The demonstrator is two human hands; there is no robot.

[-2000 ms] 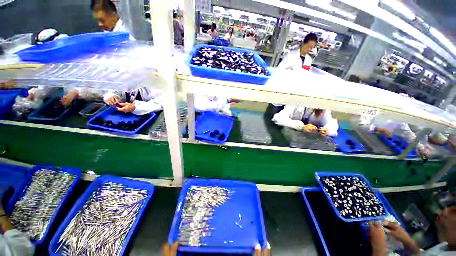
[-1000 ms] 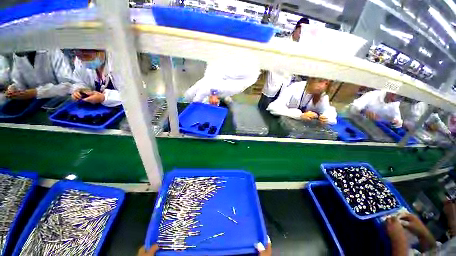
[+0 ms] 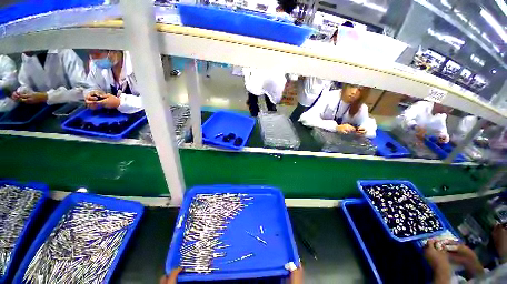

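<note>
A shallow blue tray point(image 3: 267, 222) lies on the dark bench in front of me. Slim silver-and-white metal shafts point(image 3: 205, 233) are piled along its left side, and a few loose ones lie on its bare right part. My left hand point(image 3: 171, 276) holds the tray's near left corner, and my right hand point(image 3: 296, 274) holds its near right corner, with white covers on the fingertips. Both hands are cut off by the bottom edge of the picture.
Two more blue trays of shafts point(image 3: 83, 244) stand at the left. At the right, a tray of black-and-silver parts point(image 3: 400, 211) rests over a deeper blue bin point(image 3: 361, 238). Another person's hands point(image 3: 453, 255) are beside it. A white post point(image 3: 158, 111) and green conveyor point(image 3: 250, 169) lie beyond.
Since two seconds ago the view has shifted and the held tray appears further left. Its shafts have spread a little, and some loose ones changed position. Both hands stay on its near corners.
</note>
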